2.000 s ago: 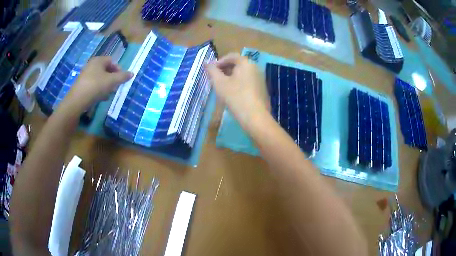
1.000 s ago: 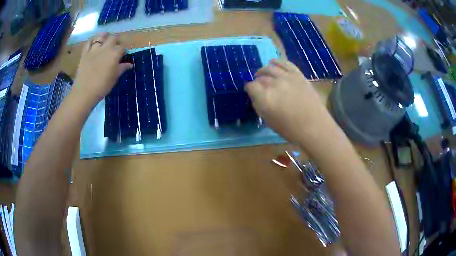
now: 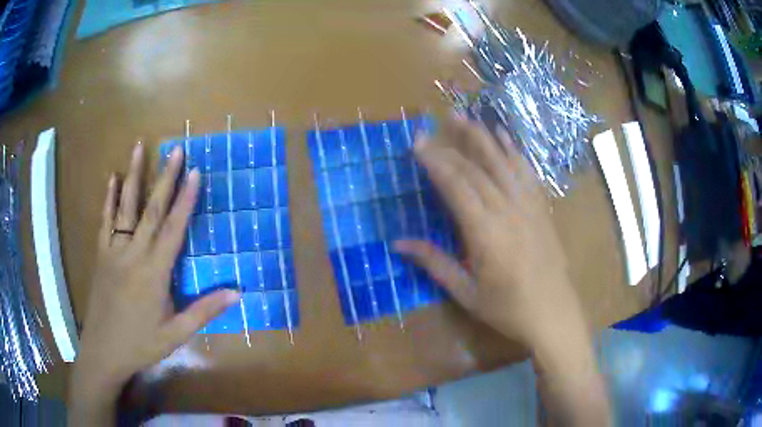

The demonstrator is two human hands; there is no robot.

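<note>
Two blue solar cell sheets lie side by side on the brown tabletop, with fine wire ends past their upper and lower edges. The left sheet (image 3: pixel 242 225) is nearly upright in view; the right sheet (image 3: pixel 368 217) is slightly tilted, a gap between them. My left hand (image 3: pixel 150 258) lies with fingers spread over the left sheet's left edge, thumb near its lower part. My right hand (image 3: pixel 493 225) is blurred, over the right sheet's right side, thumb apart from the fingers and covering part of it. Neither hand is closed around a sheet.
A pile of silver ribbon (image 3: pixel 535 104) lies upper right, white strips (image 3: pixel 618 204) beside it. A white strip (image 3: pixel 52 242) and more ribbon (image 3: pixel 17 308) are at far left. A grey round base (image 3: pixel 614 15) is upper right; dark corded items (image 3: pixel 706 175) are at right. The table's front edge curves below.
The view has shifted down to the near tabletop. My hands have moved from the dark stacks on the pale board to two separate blue sheets lying on the table.
</note>
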